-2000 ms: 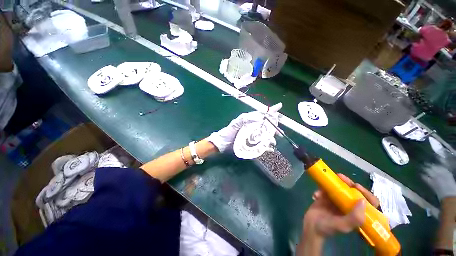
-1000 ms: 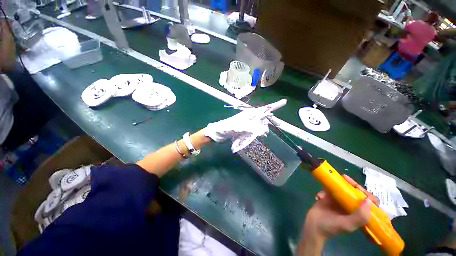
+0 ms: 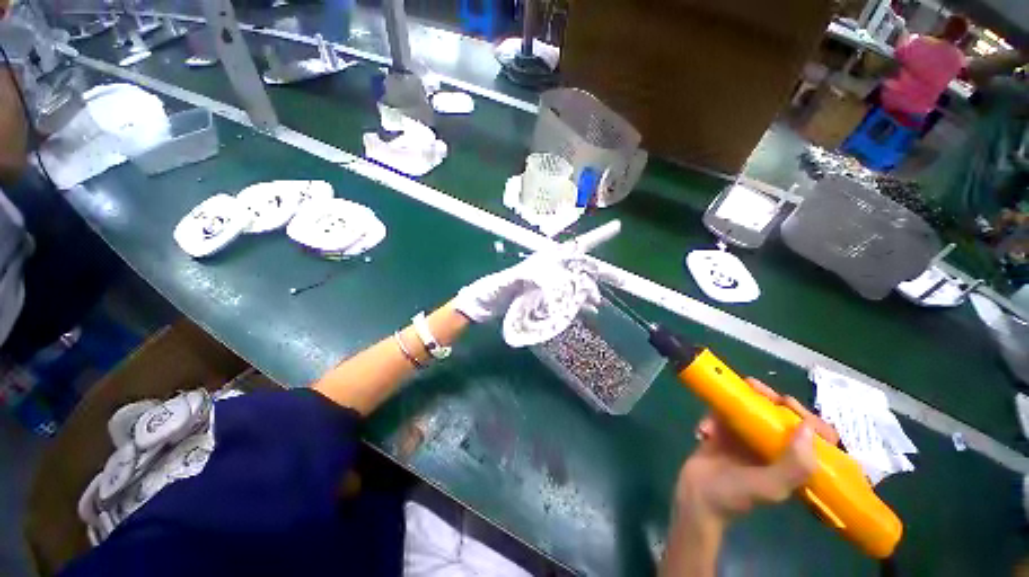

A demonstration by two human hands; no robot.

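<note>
My left hand, in a white glove, holds a white round base plate above the far end of the clear screw tray. The plate's marked face shows. My bare right hand is closed around the yellow electric screwdriver. Its black nose points up and left, and the thin bit reaches to the plate's right edge. Whether the tip touches the plate or bears a screw I cannot tell. Several base plates lie on the green bench at the left.
A pale rail divides the bench from the belt, where white and grey housings stand. A carton with plates is by my lap. White cloth strips lie right of the screwdriver. A person in pink is far off; another is at left.
My left hand has turned so the plate's face shows again, after being mostly hidden one second ago. The screwdriver has shifted slightly left. The view has shifted a little.
</note>
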